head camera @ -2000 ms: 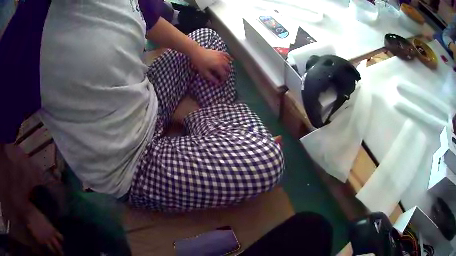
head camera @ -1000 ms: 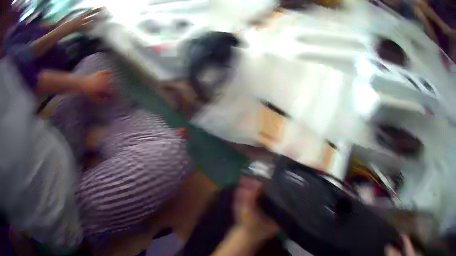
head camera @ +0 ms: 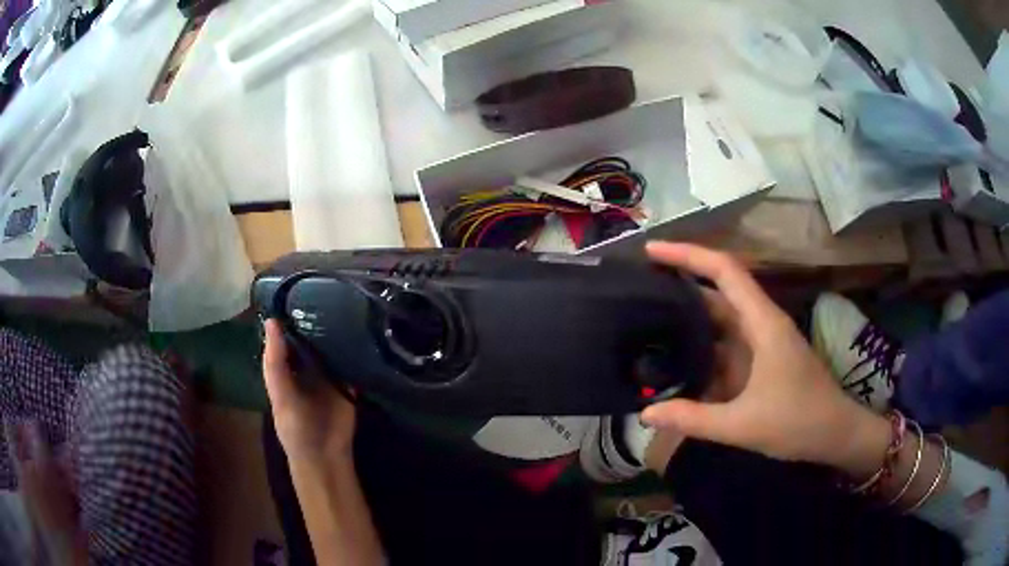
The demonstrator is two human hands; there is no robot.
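A long black rearview-mirror dash cam (head camera: 542, 332) is held level over my lap, its matte black back towards me. The round camera lens bump sits left of its middle, with small print at the left end and a small round fitting with a red spot near the right end. My left hand (head camera: 304, 404) grips the left end, its fingers partly hidden. My right hand (head camera: 775, 370) grips the right end with thumb below and a finger on the top edge. The mirror's front side is hidden.
An open white box (head camera: 719, 149) with a wiring harness (head camera: 542, 210) lies on the table beyond the unit. A dark brown flattened ring (head camera: 559, 97) is behind it. A foam strip (head camera: 337, 149) and a black unit (head camera: 108, 210) are left. Another person's checked trousers are lower left; shoes are lower right.
The view has swung right towards the open box. The black unit is now level in front of me, both hands on its ends; two seconds ago neither hand held it in clear view.
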